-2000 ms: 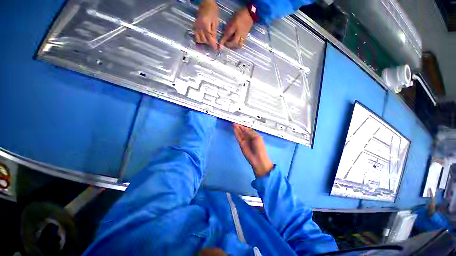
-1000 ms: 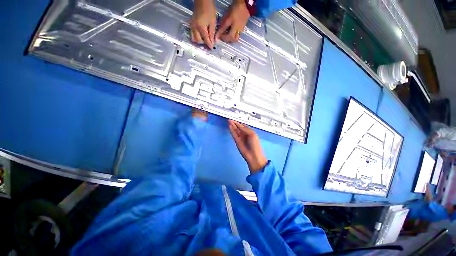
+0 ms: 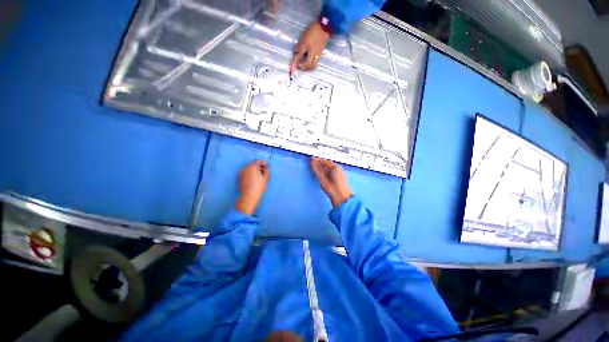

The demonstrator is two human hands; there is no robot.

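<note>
A large silver back panel (image 3: 220, 83) with a dark rim lies on blue padded boards in front of me. My left hand (image 3: 254, 184) is over the blue board, just short of the panel's near edge, with its fingers curled. A faint thin line shows by its fingertips; I cannot tell whether the hand holds something. My right hand (image 3: 330, 179) is at the panel's near rim, palm partly turned up, fingertips touching or just under the edge. No object shows in it.
A coworker's hand (image 3: 310, 47) points at the panel's middle from the far side. A second panel (image 3: 514, 187) lies further right on blue boards (image 3: 441, 133). White rolls (image 3: 532, 80) stand beyond the far rail. A round wheel or tape roll (image 3: 107, 284) is below the near rail (image 3: 100, 217).
My left hand has come back from under or at the panel's near edge and is clear of it. One coworker hand has drawn back from the panel's middle. The view has shifted left.
</note>
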